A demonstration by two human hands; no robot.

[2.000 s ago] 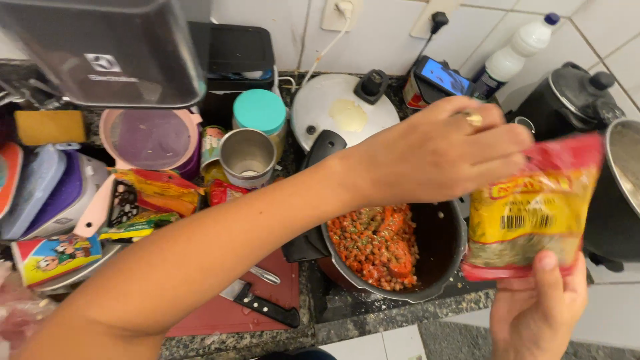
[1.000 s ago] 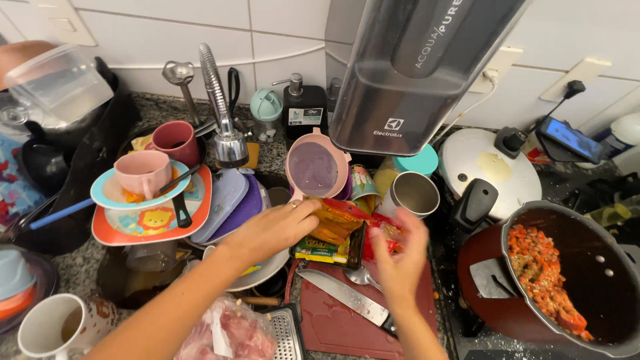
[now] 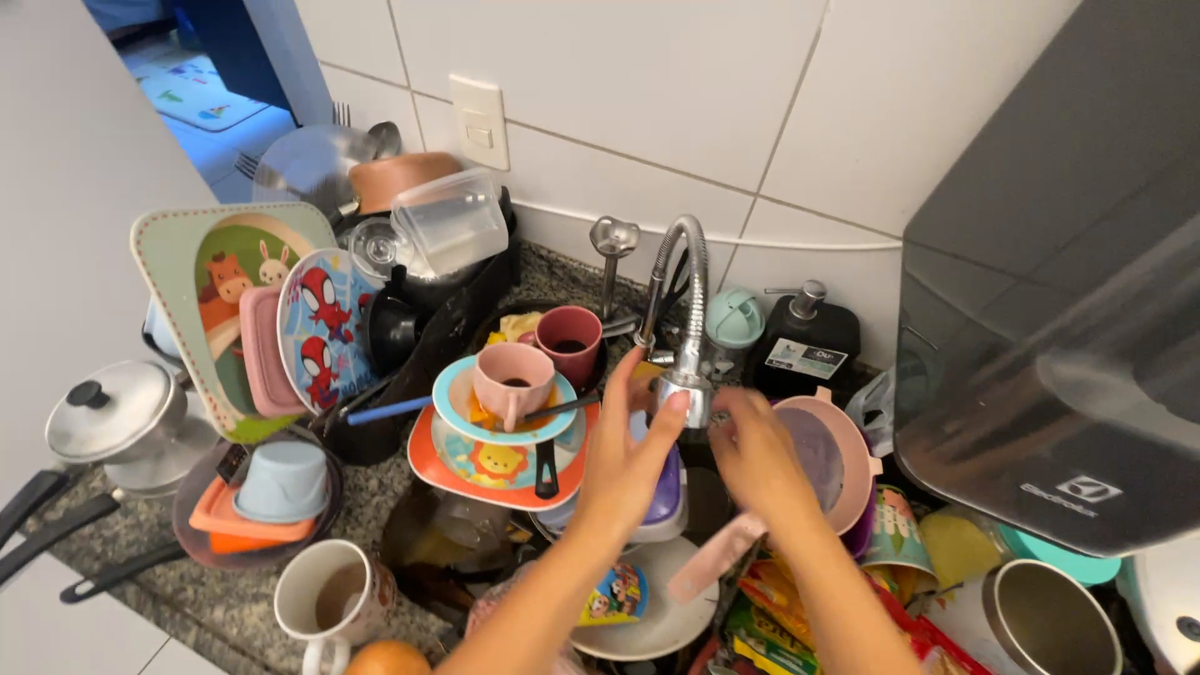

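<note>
Both hands are at the metal spring-neck faucet (image 3: 687, 398) over the sink. My left hand (image 3: 636, 412) is raised at the left of the spray head, its fingers spread and the fingertips at or very near the metal. Just right of the spray head is my right hand (image 3: 755, 436), fingers loosely bent, holding nothing that shows. Whether either hand touches the faucet is unclear. Below them sit a purple container (image 3: 666, 497), a white bowl (image 3: 680, 614) and a pink strainer (image 3: 825, 450). No water stream can be made out.
Left of the sink, a pink cup (image 3: 513, 377) stands on stacked plates (image 3: 427, 455). Farther left are a full dish rack and a mug (image 3: 323, 591) at the counter's front. A black soap dispenser (image 3: 806, 337) stands behind the strainer. Food packets (image 3: 773, 637) and a metal cup (image 3: 1050, 619) lie right.
The view has swung left from the stove to the sink. One second ago both hands were at the food packets; now they are at the faucet, with no packet in them.
</note>
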